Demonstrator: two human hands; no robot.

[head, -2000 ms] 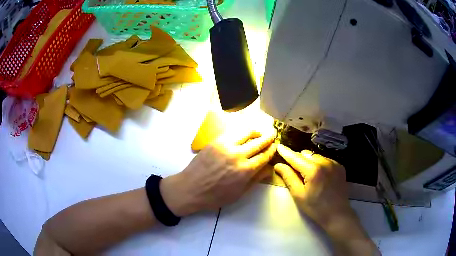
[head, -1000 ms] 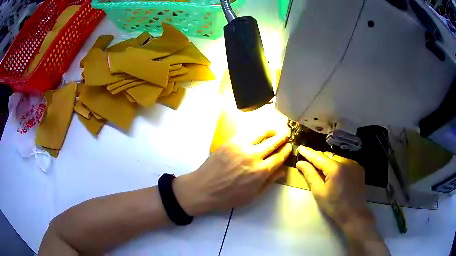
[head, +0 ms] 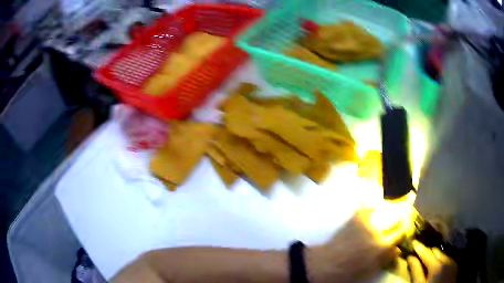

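Note:
The picture is blurred. My left hand, with a black band at the wrist, reaches into the lamp's glare at the lower right. A mustard-yellow fabric piece shows partly beyond it, washed out by the light. My right hand is beside the left one, cut off by the bottom edge, its fingers near the dark needle area. Glare and blur hide the fingertips and whatever is under them. A loose pile of mustard pieces lies on the white table, left of the lamp.
A black gooseneck lamp hangs above my left hand. The pale machine head is at the right. A red basket with yellow pieces and a green basket with mustard pieces stand behind the pile. A crumpled plastic bag lies below the red basket.
The view has swung left, so the hands, lamp and machine now appear farther right and lower. More of both baskets and the table's left edge shows. Both hands stay close together near the needle area.

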